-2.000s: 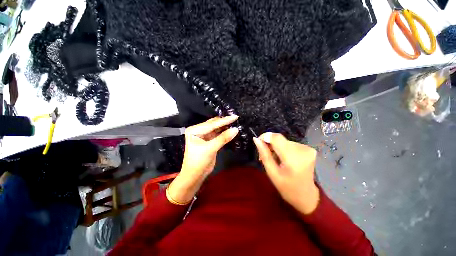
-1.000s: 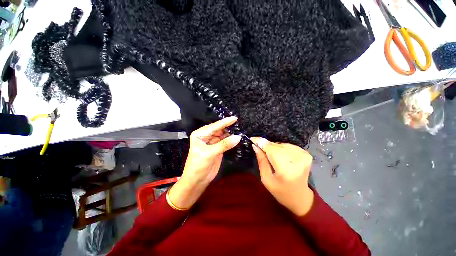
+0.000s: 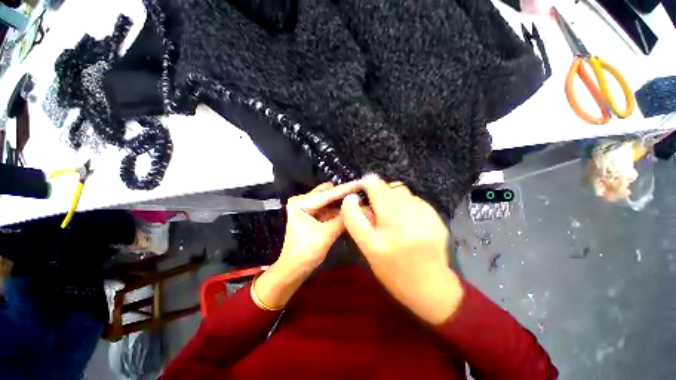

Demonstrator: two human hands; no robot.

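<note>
The dark flecked jacket lies over the white table's edge and hangs down to my lap. The black-and-white braid trim runs along its edge down to my fingers. Smooth black lining shows left of the trim. My left hand pinches the jacket edge and trim between thumb and fingers. My right hand is against the left fingertips, its thumb and forefinger closed at the same spot on the edge. The needle and thread cannot be made out; the fingers hide that spot.
On the white table, a loose trim loop and yellow-handled pliers lie left. Orange and yellow scissors lie right, near small black pointed snips. A red basket and wooden stool stand below. A plastic bag hangs at right.
My right hand has moved left and up onto the left fingertips at the trim; before, it was a little to the right with a dark thin line at its fingertips. The view has shifted slightly.
</note>
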